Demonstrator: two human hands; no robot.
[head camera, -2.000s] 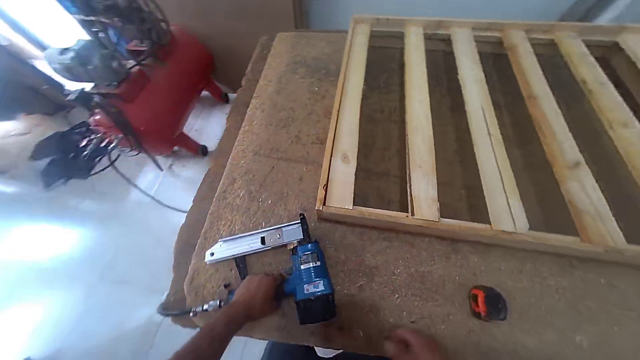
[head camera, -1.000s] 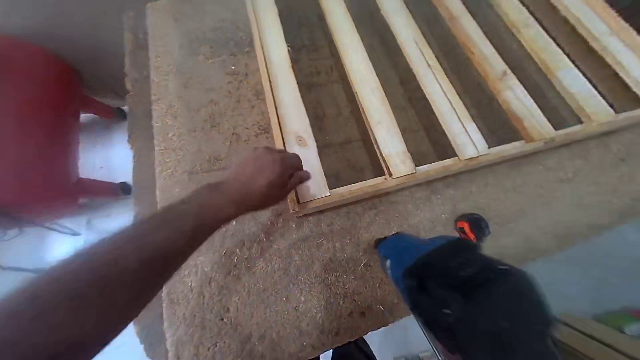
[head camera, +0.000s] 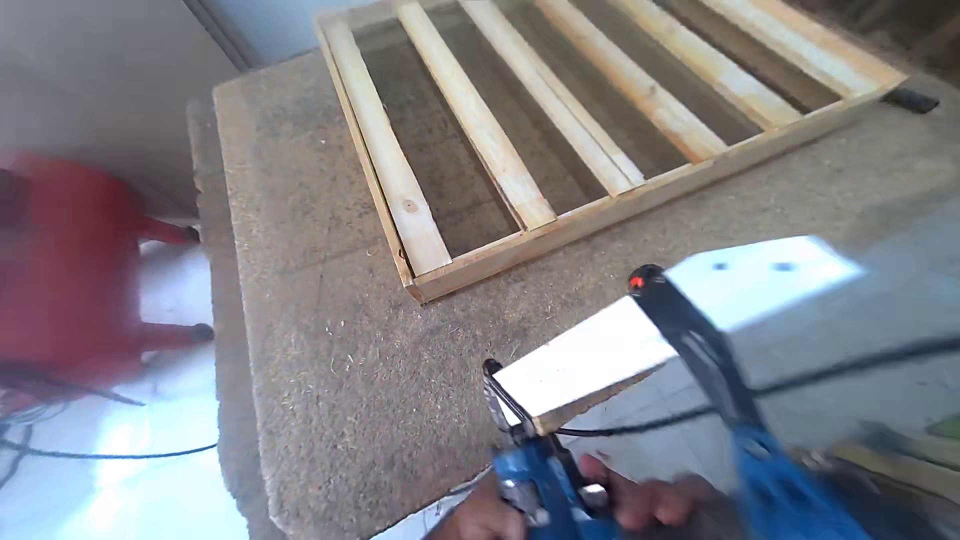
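Note:
At the bottom, my left hand (head camera: 484, 517) has its fingers curled on a blue tool (head camera: 544, 487) with black and metal parts. My right hand (head camera: 652, 502), blurred, lies just right of it, its fingers near the tool; its hold is unclear. A white plate-like piece (head camera: 600, 356) extends up and right above my hands, with two dark spots at its far end. A black arm (head camera: 697, 345) with an orange spot near its rounded end crosses it, joined to a blurred blue body (head camera: 795, 487). The slatted wooden frame (head camera: 487, 259) lies on the board beyond.
The worn particle-board worktop (head camera: 330, 360) bears wood shavings, and its left edge is rough. A red machine on legs (head camera: 75, 277) stands at the left on the pale floor. Dark hoses (head camera: 112, 454) run across the floor, and another dark line passes at the right.
My left hand has left the near left corner of the wooden frame and moved down to the blue tool. The white piece and black arm now show in front of the worktop.

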